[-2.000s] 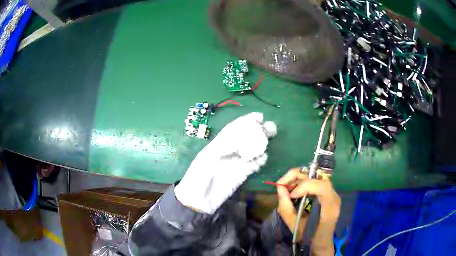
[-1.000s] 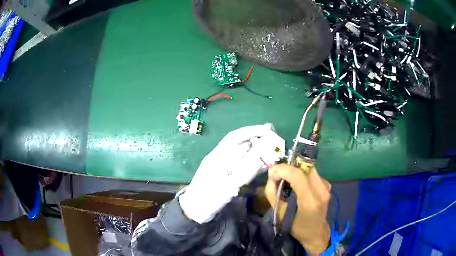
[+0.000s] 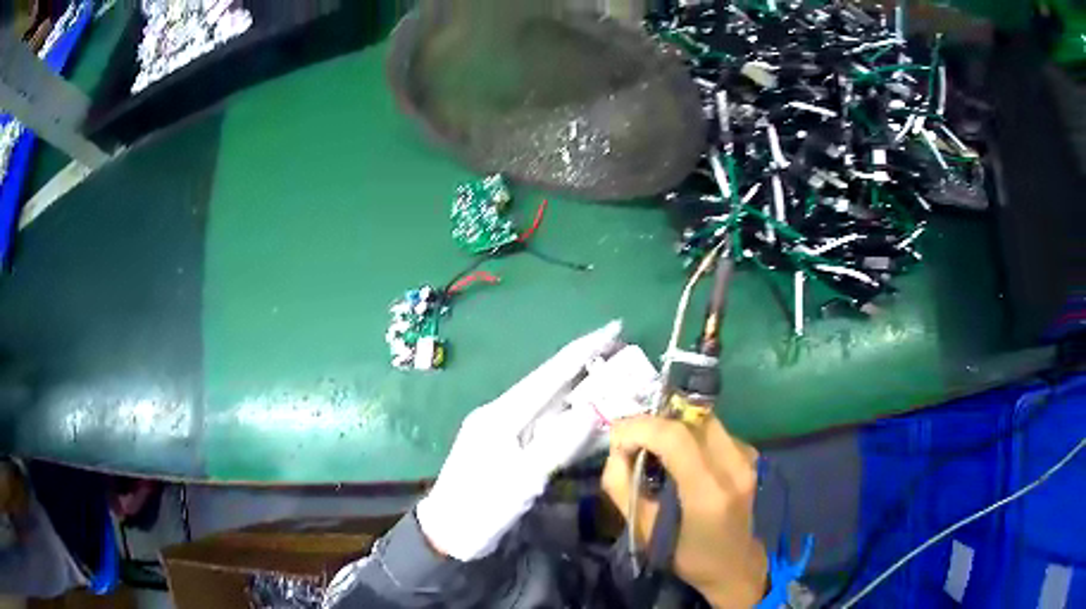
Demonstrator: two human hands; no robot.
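Observation:
My left hand (image 3: 512, 440), in a white glove, holds a small white plastic housing (image 3: 622, 383) above the bench's near edge. My bare right hand (image 3: 691, 494) is closed around the soldering iron (image 3: 711, 339), whose barrel points up towards the dark heap, with a thin pale tube strapped along it. A short red wire (image 3: 601, 416) shows between the hands; what it joins is hidden. Two green circuit boards, one farther (image 3: 482, 217) and one nearer (image 3: 417, 330), lie on the bench with red and black wires.
The green bench (image 3: 298, 238) carries a grey-brown fume hood (image 3: 560, 107) at the back. A tangled heap of black parts with green and white wires (image 3: 822, 155) lies right of it. A black tray of white pieces (image 3: 191, 36) is back left. A cardboard box (image 3: 262, 553) stands below.
My left hand has opened out around the white housing and met my right hand, which moved left with the iron. The view has shifted, showing the tray at the back left.

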